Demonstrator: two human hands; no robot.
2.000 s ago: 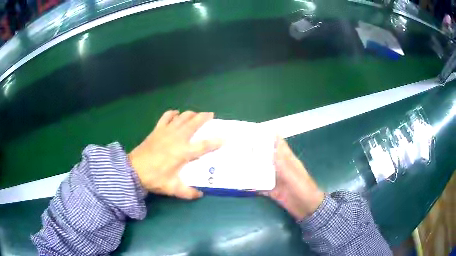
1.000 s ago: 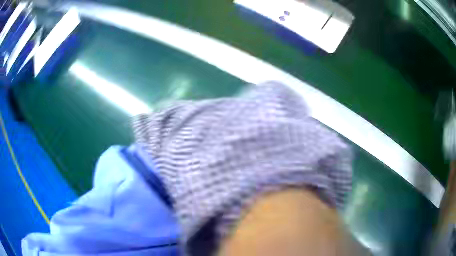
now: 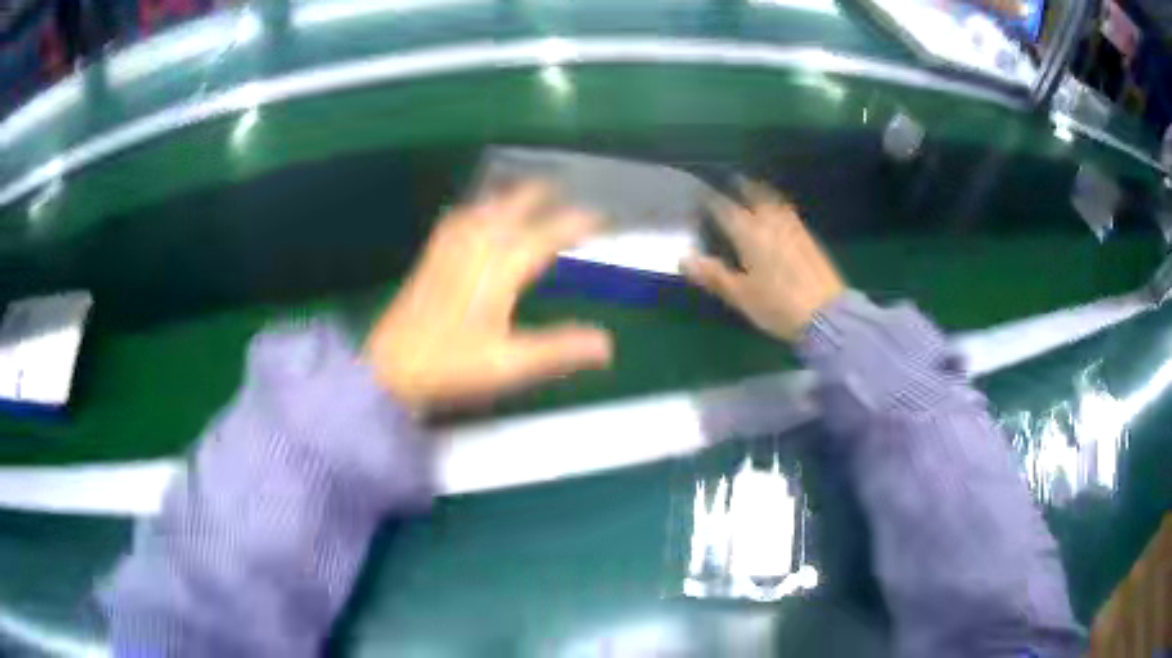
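A retail box, with a greyish-white top and blue side, lies on the green belt in front of me. My left hand is blurred, its fingertips over the box's left end and its thumb spread away from it. My right hand is at the box's right end, thumb and fingers apart. Whether either hand touches the box is unclear. A clear plastic tray with white items lies on the near ledge between my forearms.
Another retail box lies on the belt at the left edge. More clear trays lie on the ledge at right. Small clear pieces sit farther along the belt. A white edge strip separates belt and ledge.
The earlier box between my hands is out of them. Both hands are now over the belt at another box. A clear tray now shows on the near ledge between my forearms.
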